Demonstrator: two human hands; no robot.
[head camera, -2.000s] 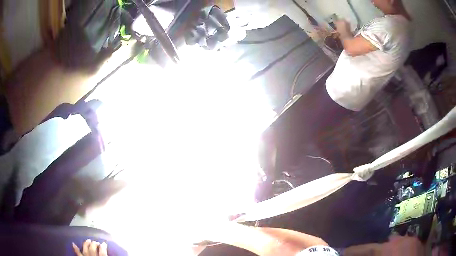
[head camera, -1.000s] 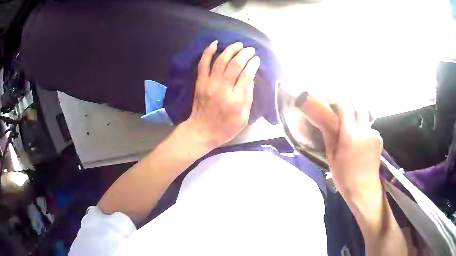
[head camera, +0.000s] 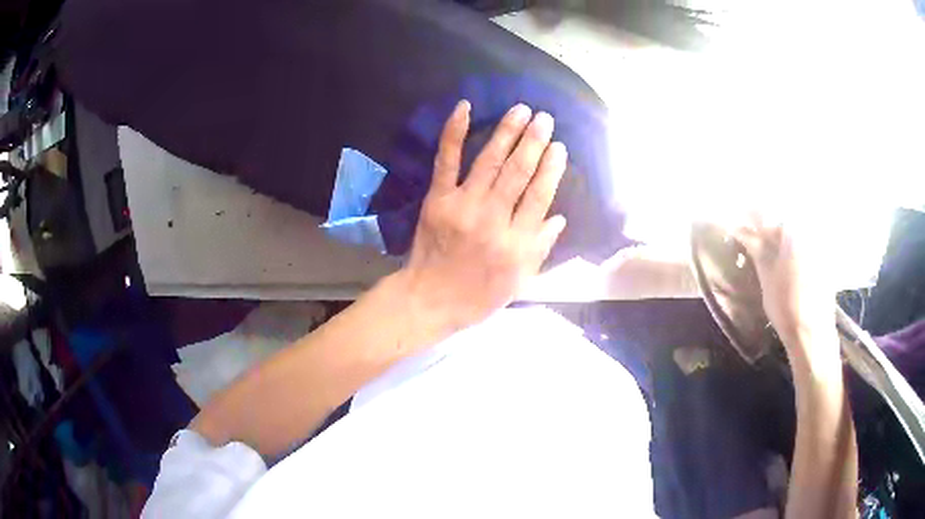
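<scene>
The purple-navy cloth piece (head camera: 588, 218) lies on the rounded end of the dark padded pressing board (head camera: 254, 91). My left hand (head camera: 492, 218) lies on the cloth, palm down, fingers somewhat spread. A pale blue piece (head camera: 359, 193) sticks out from the cloth, left of my hand. My right hand (head camera: 776, 269), partly washed out by glare, holds the iron (head camera: 732, 289) at the right, near the table's front edge. The iron's pointed metal sole shows and stands apart from the cloth.
The worn off-white tabletop (head camera: 223, 238) shows in front of and beside the board. Strong glare covers the upper right. A pale cord (head camera: 882, 370) runs down at the right. White cloth or paper (head camera: 243, 350) lies below the table edge at left, near dark clutter.
The view has turned down from the workshop to the board. Since one second ago, the iron in my right hand has moved right, away from the cloth. My left hand stays on the cloth.
</scene>
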